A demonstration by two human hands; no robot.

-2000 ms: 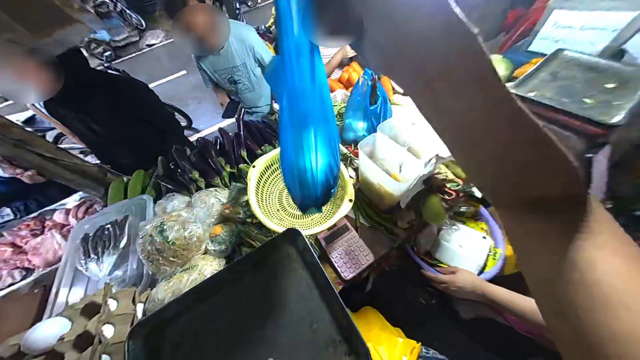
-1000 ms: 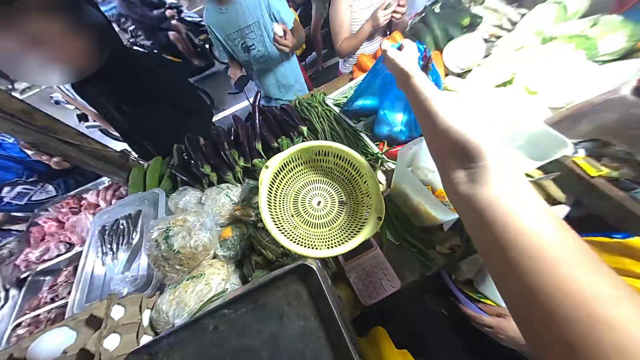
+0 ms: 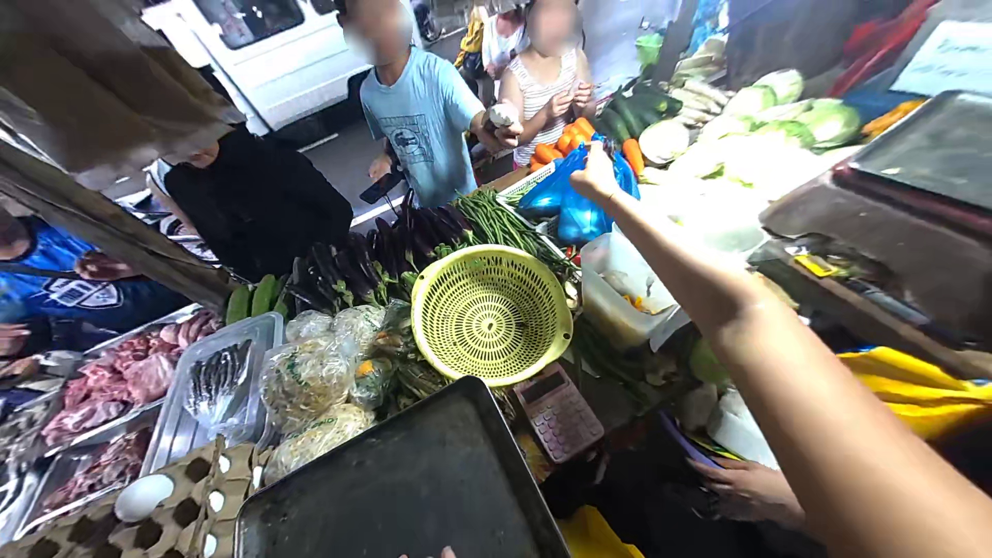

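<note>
My right hand [image 3: 595,177] reaches out from the right side and grips the gathered top of a filled blue plastic bag [image 3: 583,213]. Another part of blue plastic bag lies just left of it, by the carrots [image 3: 572,138]. Closer in, a yellow-green plastic colander [image 3: 490,316] sits with its holed bottom in view. A pink calculator [image 3: 559,412] lies below its rim. Only fingertips of my left hand [image 3: 447,552] show at the bottom edge, over a dark metal tray [image 3: 403,480]; the rest is out of view.
Eggplants [image 3: 353,263], string beans [image 3: 496,221], bagged sprouts [image 3: 306,372], an egg carton [image 3: 167,504] and meat trays surround the colander. A white plastic container [image 3: 620,318] stands under my right arm. Another person's hand [image 3: 752,484] is at lower right. People stand across the stall.
Two seconds ago the blue bag hung over the colander; one second ago it was beyond it, near the carrots, with my right hand on it. The view has shifted.
</note>
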